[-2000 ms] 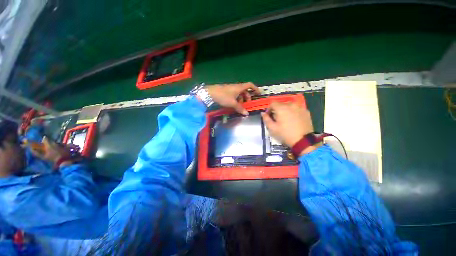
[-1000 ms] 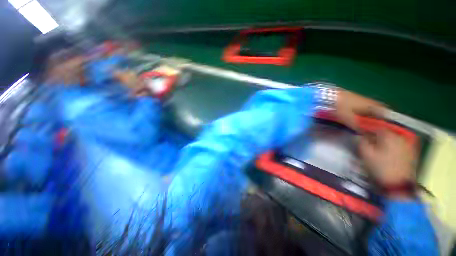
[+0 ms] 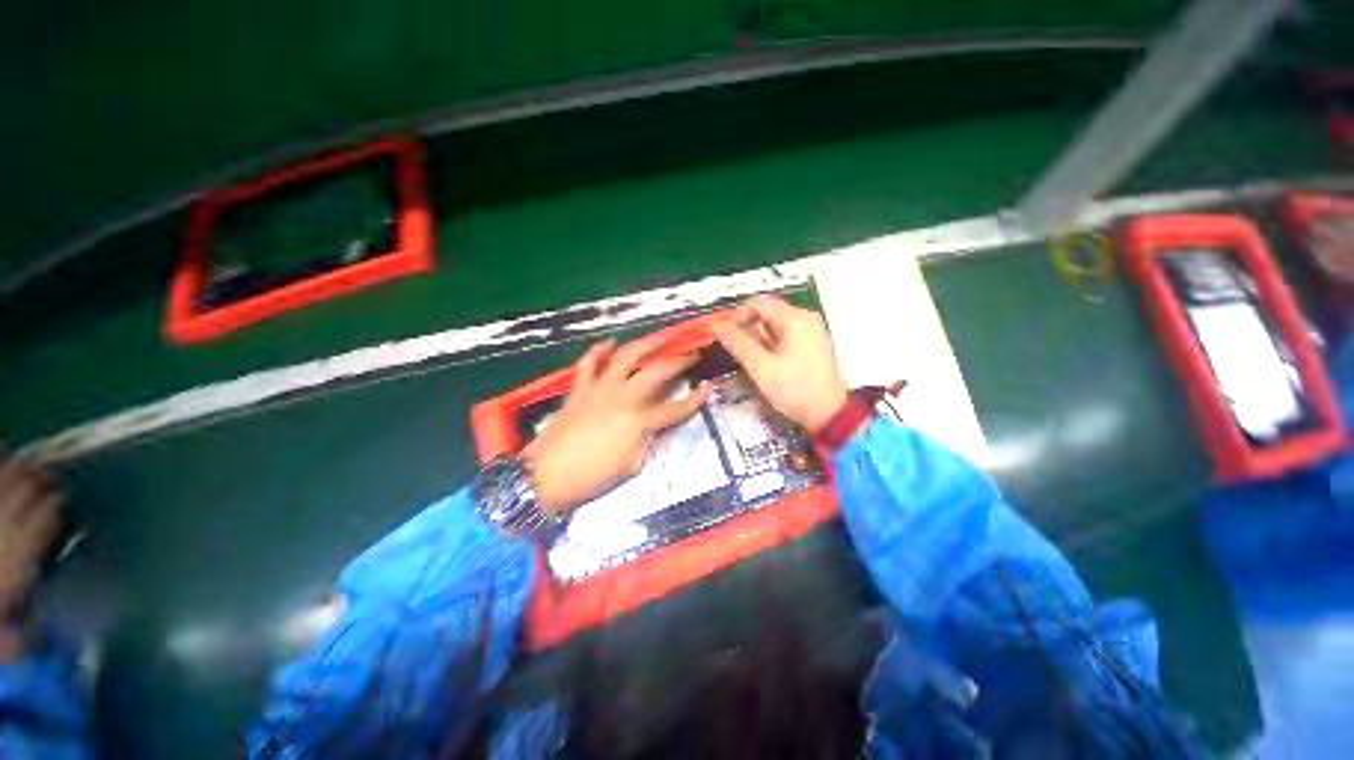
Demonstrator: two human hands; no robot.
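An open tablet (image 3: 713, 463) with a bright silver area and dark circuitry lies in a red frame (image 3: 676, 584) on the bench in front of me. My left hand (image 3: 609, 434), with a metal watch on the wrist, lies over the tablet's upper left part, fingers spread. My right hand (image 3: 787, 361), with a red band on the wrist, is at the tablet's upper edge, its fingertips bent close together. Whether a small piece is between them cannot be told. A white sheet (image 3: 895, 330) lies to the right of the frame, partly behind my right hand and sleeve.
Another red-framed tablet (image 3: 302, 238) is on the green belt at the upper left. A chipped white rail (image 3: 401, 354) and a metal post (image 3: 1136, 126) stand behind the bench. A yellow wire loop (image 3: 1083, 259) and a red-framed tablet (image 3: 1237, 345) are at right. Another person's hand (image 3: 23, 532) shows at far left.
The view has swung left and back right. My left hand has moved from the frame's upper edge onto the tablet. The right-hand tablet, post and wire loop now show more fully.
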